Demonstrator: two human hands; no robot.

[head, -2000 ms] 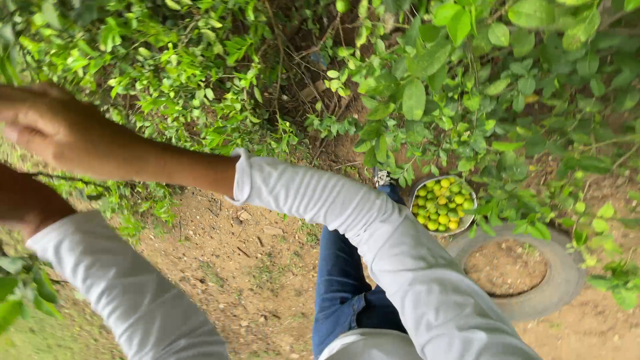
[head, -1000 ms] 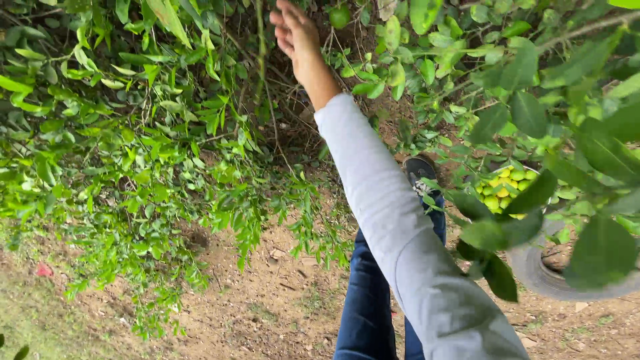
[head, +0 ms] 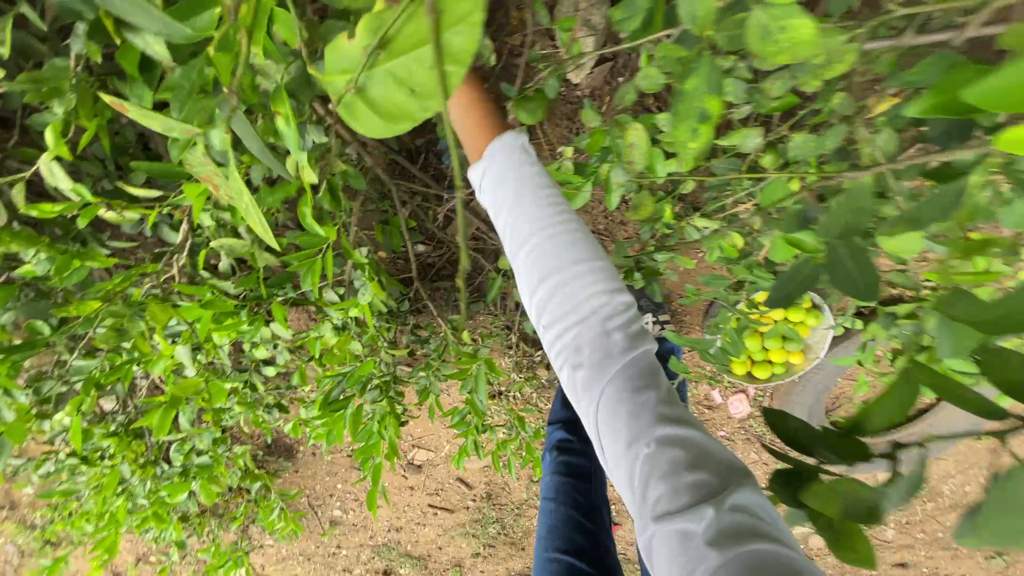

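My right hand (head: 477,116) reaches into the bush at the top centre, with a white sleeve on the forearm. A large green leaf (head: 400,72) covers nearly all of the hand, so its fingers and anything in them are hidden; only the blurred wrist area shows. A thin green stem (head: 454,176) hangs in front of the arm. To the right, a round pale bowl (head: 818,352) on the ground holds many yellow and green citrus fruits (head: 774,340), partly behind leaves. My left hand is out of view.
Leafy branches (head: 240,320) fill the left side, and dark leaves (head: 816,436) hang close at the right. A tyre (head: 808,392) lies beside the bowl. Dry twigs (head: 400,216) tangle below the hand. My jeans and one shoe (head: 652,312) show on bare soil.
Both arms stretched left two seconds ago; the left arm has since gone out of view. My right hand, uncovered and with fingers spread one second ago, is now behind a leaf.
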